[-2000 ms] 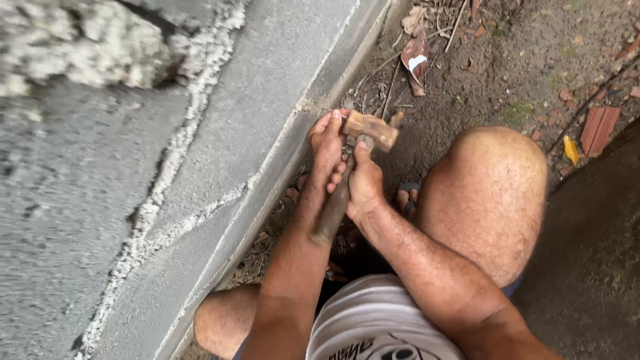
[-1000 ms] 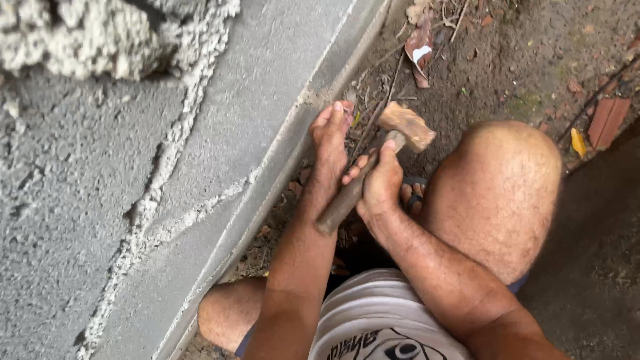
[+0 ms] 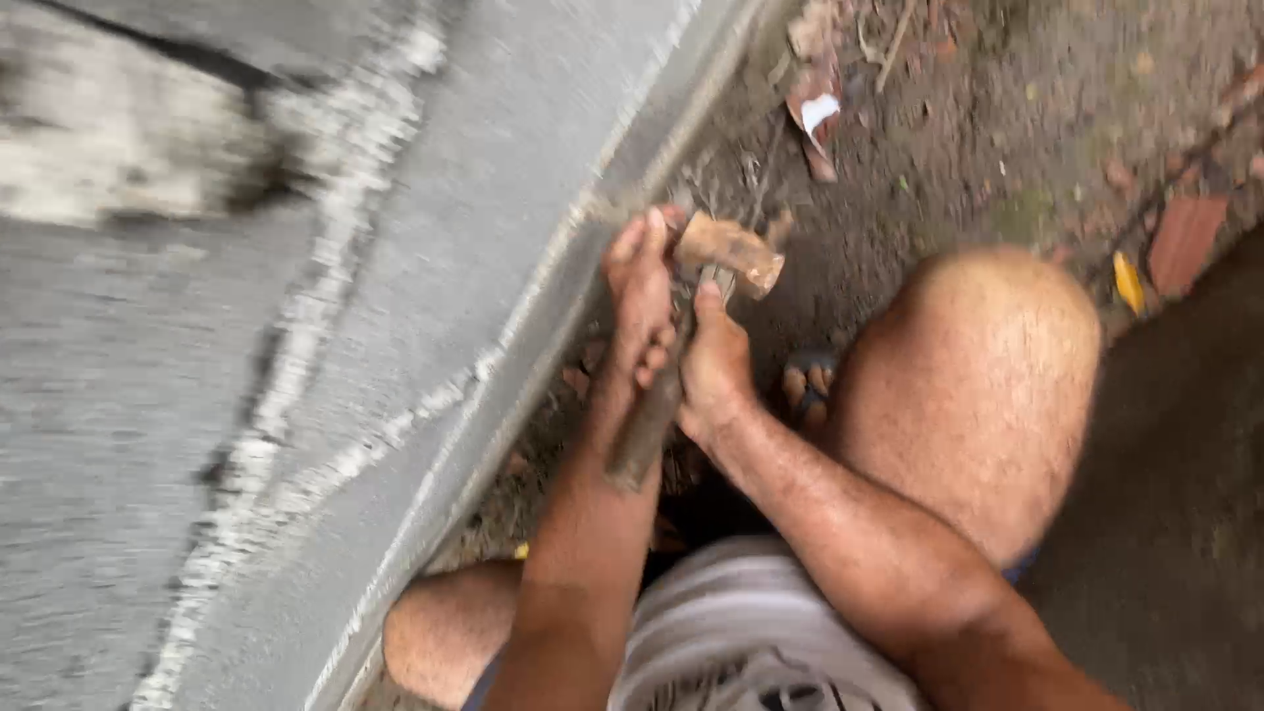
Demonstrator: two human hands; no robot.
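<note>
My right hand (image 3: pixel 713 360) grips the wooden handle of a short sledgehammer (image 3: pixel 731 255) just below its rusty steel head. The handle slants down to the left, across my left forearm. My left hand (image 3: pixel 640 276) is close beside the hammer head, near the foot of the grey block wall (image 3: pixel 474 247). Its thumb and fingertips are pinched together at something small and reddish by the head. What that thing is cannot be told, as the head and blur hide it.
Rough mortar joints (image 3: pixel 296 365) run across the wall at my left. On the soil ahead lie a dry brown leaf (image 3: pixel 815 118), a broken piece of red brick (image 3: pixel 1188 242) and a yellow leaf (image 3: pixel 1128 282). My bent knee (image 3: pixel 997 326) is at the right, with my sandalled foot (image 3: pixel 810 380) beside it.
The hammer head has moved left from where it was one second ago, and is against my left fingertips. Two seconds ago it was also close to them. My left hand stays beside the wall's foot.
</note>
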